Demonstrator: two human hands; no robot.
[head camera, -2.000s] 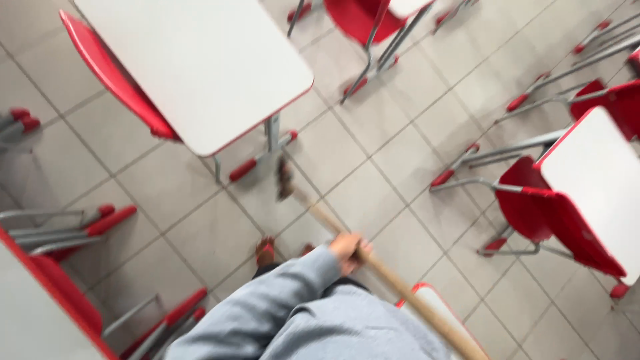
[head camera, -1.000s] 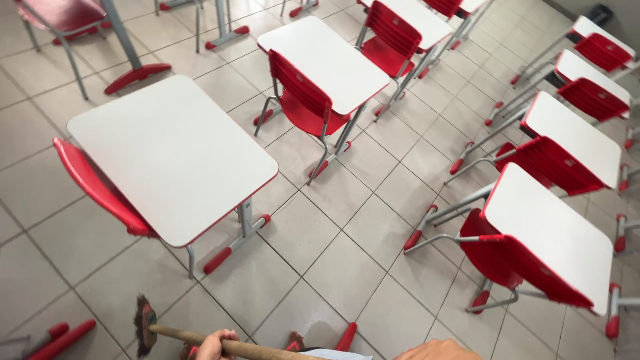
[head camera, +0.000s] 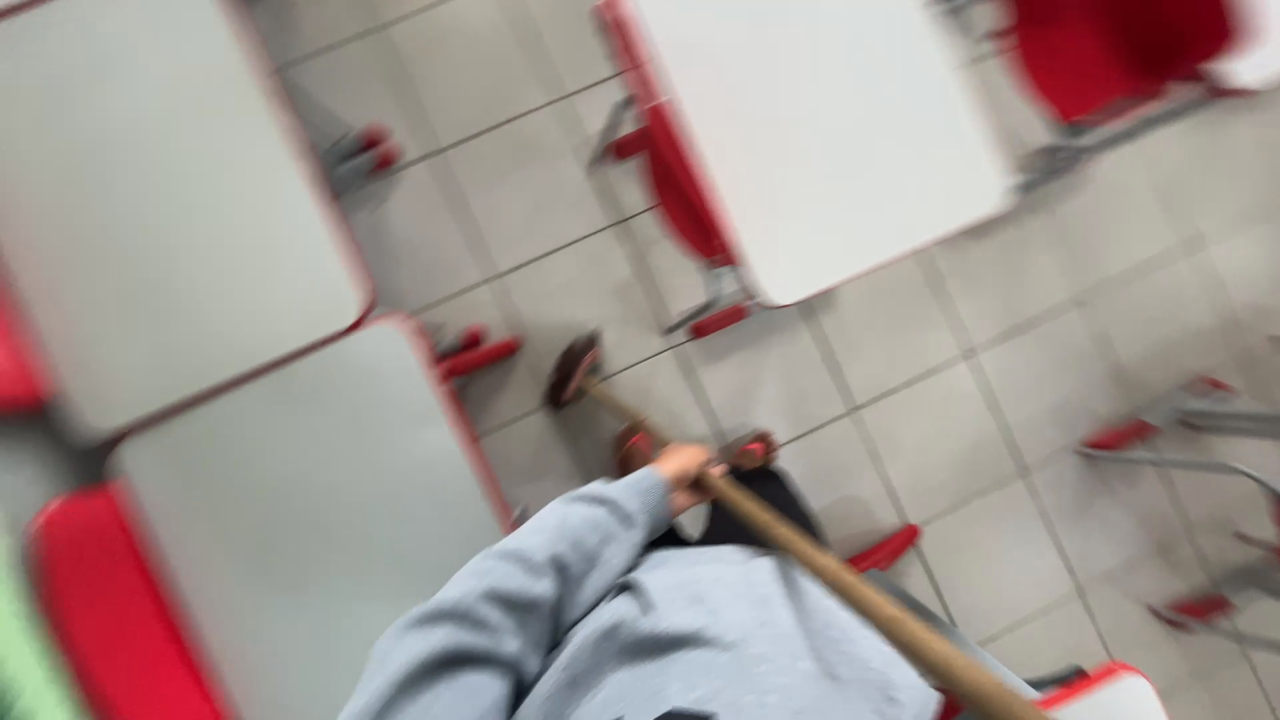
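Note:
My left hand (head camera: 688, 474), at the end of a grey sweatshirt sleeve, is closed around the wooden handle (head camera: 830, 570) of a broom. The handle slants from the lower right edge up to the left, across the front of my body. At its far end the dark brown broom head (head camera: 575, 370) rests at the tiled floor, just beyond my feet in sandals. My right hand is out of view. The picture is blurred, so the bristles show little detail.
Two white desktops with red edges (head camera: 300, 520) adjoin on the left, with a red chair (head camera: 110, 600) beside them. Another white desk (head camera: 830, 140) stands ahead. A red chair (head camera: 1120, 50) is at the upper right; metal legs with red feet (head camera: 1120, 435) are at the right.
The view has swung strongly, and desks now show close on the left. My left hand stays on the broom handle. A hand seen at the lower right one second ago is out of view.

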